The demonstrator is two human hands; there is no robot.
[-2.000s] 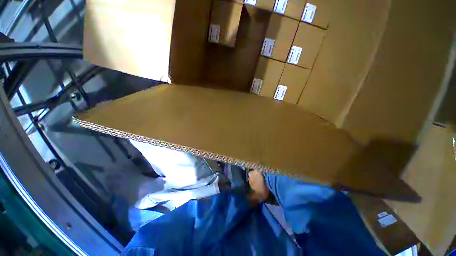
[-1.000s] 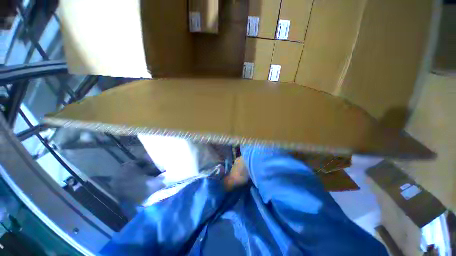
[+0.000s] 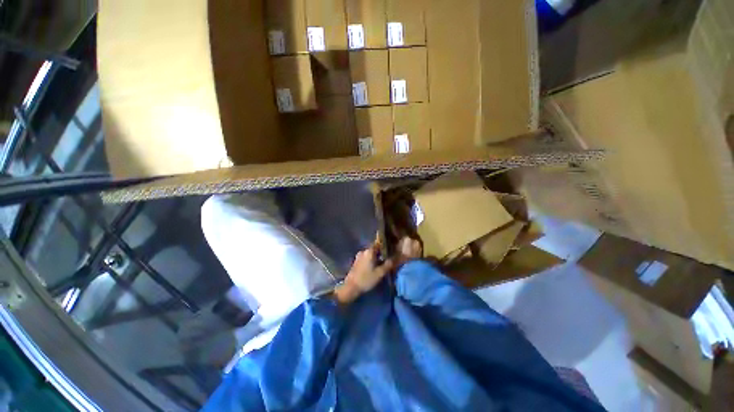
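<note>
The large master carton stands open in front of me. Small inner boxes with white labels sit in rows inside it, with a dark gap among them. My left hand and my right hand are close together in front of my blue smock, below the carton's near flap. Their fingers are bent beside a narrow brown cardboard edge. The hands are small and blurred, and whatever is between the fingers cannot be made out.
Brown cardboard pieces, one with a white label, lie right of my hands. Another labelled carton is at the lower right. Large flaps fill the right side. A metal rail and black frame bars are on the left.
The view has shifted, showing more inner boxes and the cardboard pieces by my lap. The near flap now appears edge-on. Both hands now show; only one was clearly visible before.
</note>
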